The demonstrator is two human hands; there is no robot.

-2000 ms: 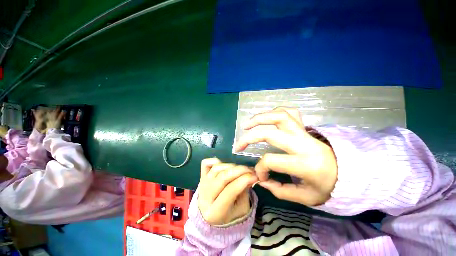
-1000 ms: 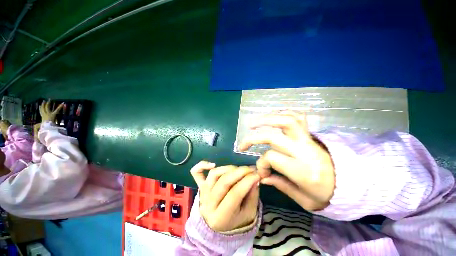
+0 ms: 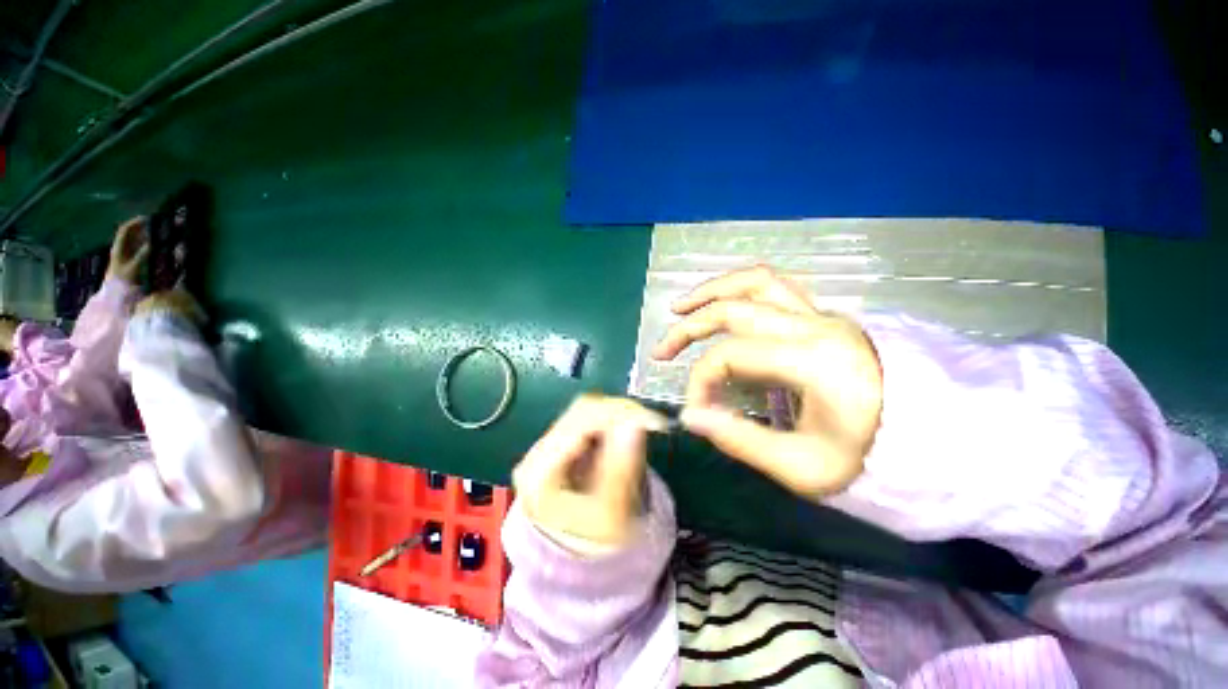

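Observation:
My left hand (image 3: 589, 464) and my right hand (image 3: 795, 390) meet at the fingertips just in front of my body, by the lower left corner of the grey-beige sheet (image 3: 943, 276). A tiny dark piece (image 3: 669, 409) shows between the fingertips of both hands; it is too small and blurred to name. The other fingers of my right hand are spread over the sheet. A pale ring (image 3: 445, 386) and a small white bundle (image 3: 562, 354) lie on the green bench to the left of the sheet.
A blue mat (image 3: 875, 108) lies beyond the sheet. A red compartment tray (image 3: 383, 508) at lower left holds several black pieces, a pen (image 3: 393, 553) and a lined white paper (image 3: 397, 639). At far left, a person in pink sleeves (image 3: 189, 417) reaches to a black tray (image 3: 182, 242).
My hands have moved slightly up and my left fingers have drawn in; the dark piece now shows between the fingertips. At far left, the other person's arms and the black tray have shifted.

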